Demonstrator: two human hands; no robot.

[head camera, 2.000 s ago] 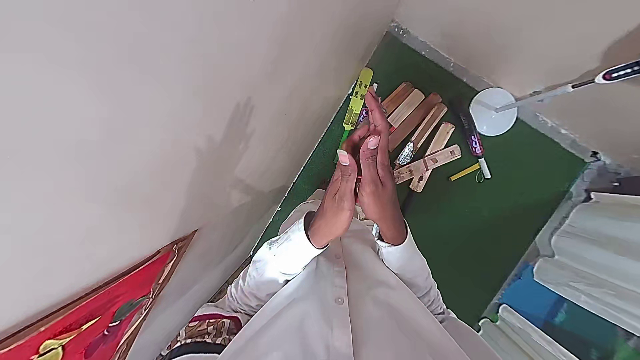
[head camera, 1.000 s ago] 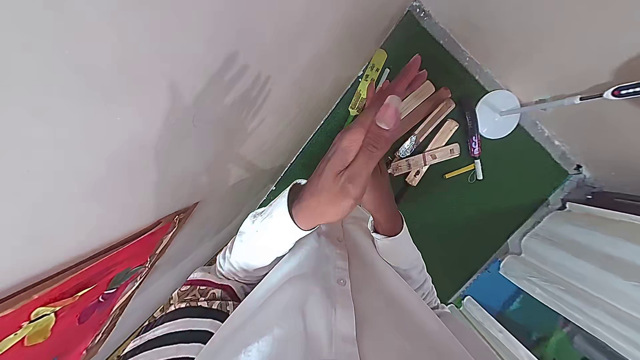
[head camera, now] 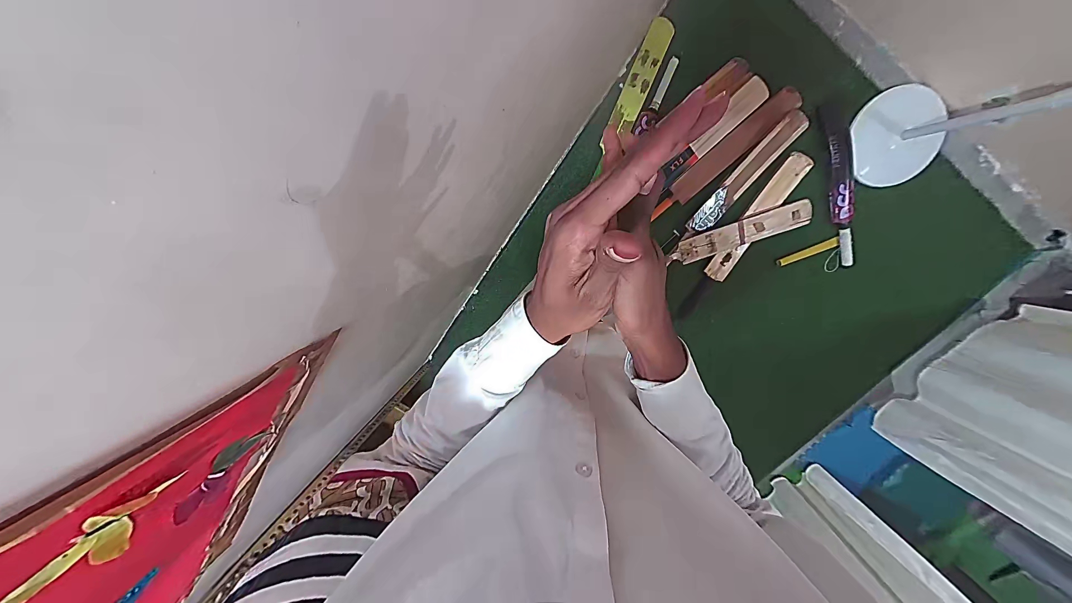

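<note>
My left hand (head camera: 578,243) and my right hand (head camera: 646,301) are raised before my chest, touching at the palms with their fingers stretched away from me. No object shows between them, though part of the right hand is hidden behind the left. Past the fingertips, on a green floor covering, lie several wooden cricket bats (head camera: 733,159), two of them crossed (head camera: 783,222). A yellow-green bat (head camera: 645,71) lies along the wall, partly behind my fingers. Farther right are a dark bat with a white handle (head camera: 841,167) and a short yellow stick (head camera: 808,252).
A round white base with a pole (head camera: 888,146) stands by the far wall. At the left are a pale wall (head camera: 209,167) and a framed red painting (head camera: 193,477). Striped fabric (head camera: 301,557) is at lower left, pleated white material (head camera: 988,402) at lower right.
My hands have stayed together while their pose has changed: the thumbs stood side by side at first, and now the left hand lies across part of the right.
</note>
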